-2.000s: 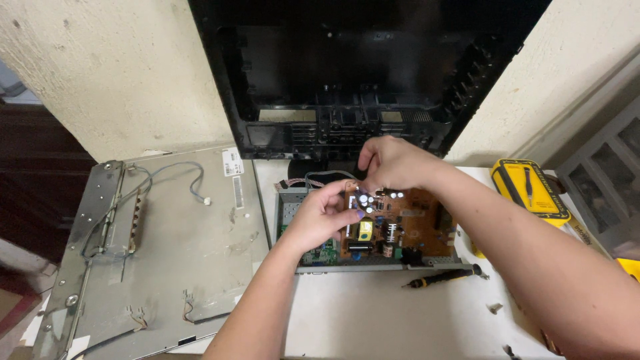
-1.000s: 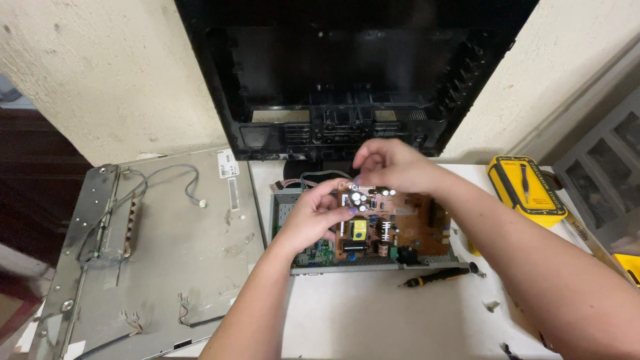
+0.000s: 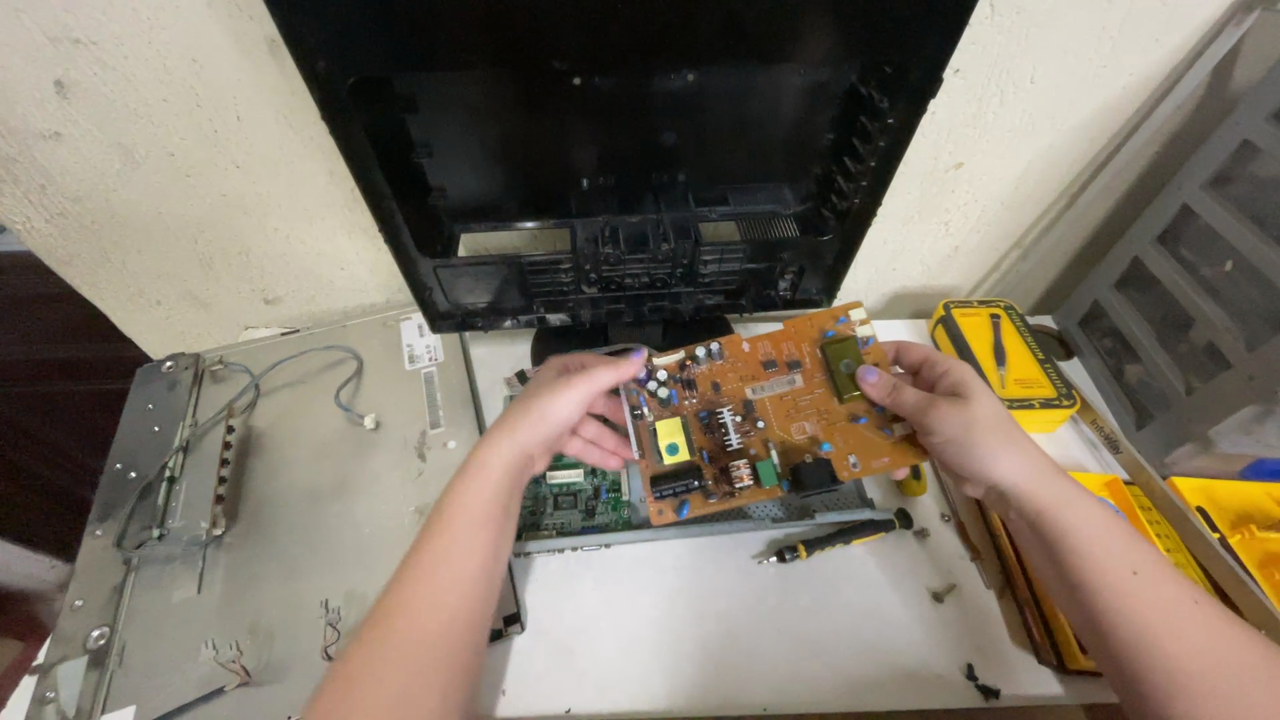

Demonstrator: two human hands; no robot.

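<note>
Between my two hands, an orange-brown power supply circuit board [image 3: 790, 410] is held tilted above a metal chassis tray [image 3: 700, 528]. My left hand [image 3: 575, 410] grips its left edge, thumb near the small capacitors. At the board's right end, my right hand [image 3: 935, 410] holds it with the thumb beside a dark, olive-wrapped transformer [image 3: 843, 368]. Under the left side, a green circuit board [image 3: 575, 500] lies in the tray. A black and yellow screwdriver [image 3: 840, 537] rests on the white table just in front of the tray.
A black monitor housing [image 3: 620, 130] stands behind. On the left lies a metal-backed display panel [image 3: 330, 520] with loose cables [image 3: 345, 385]. At the right are a yellow precision tool case [image 3: 1000, 360], open yellow trays [image 3: 1225, 520] and loose screws [image 3: 940, 593].
The orange-brown board has risen from the tray and now tilts above it. My right hand has moved from the board's upper edge to its right end.
</note>
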